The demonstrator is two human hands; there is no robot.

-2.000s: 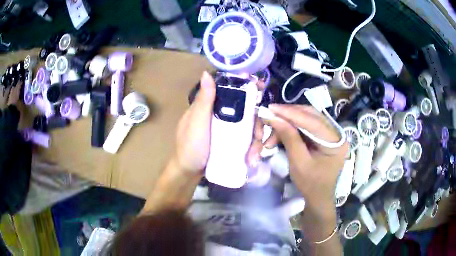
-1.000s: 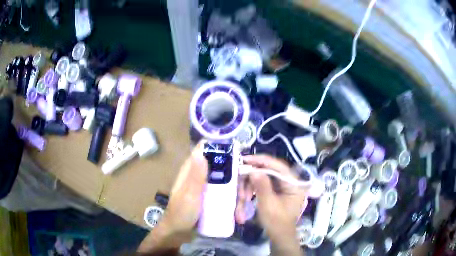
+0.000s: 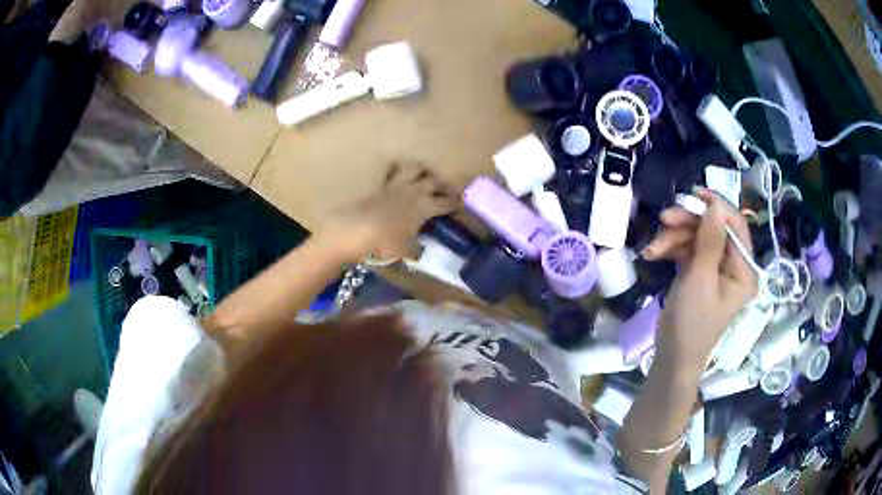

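My left hand [image 3: 392,208] is blurred over the brown board, beside a black handheld fan [image 3: 498,271] at the pile's edge; I cannot tell whether it touches anything. My right hand [image 3: 711,256] pinches the white charging plug [image 3: 691,204], with the white cable [image 3: 743,247] running from it. The plug is in no fan. A white handheld fan with a purple grille ring [image 3: 611,208] lies between my hands, its dark display panel facing up. A purple handheld fan [image 3: 513,218] lies nearer my left hand, its grille turned up.
White, black and purple fans [image 3: 764,343] are heaped on the right. More fans, including a white one [image 3: 334,97], lie on the brown board [image 3: 464,116]. A green crate [image 3: 155,232] with fans stands below left. Another person's dark sleeve [image 3: 53,126] is at upper left.
The fan with the lit display is no longer held in my hands. My left hand has moved left and is empty of that fan. My right hand has moved right with the plug. The view has shifted.
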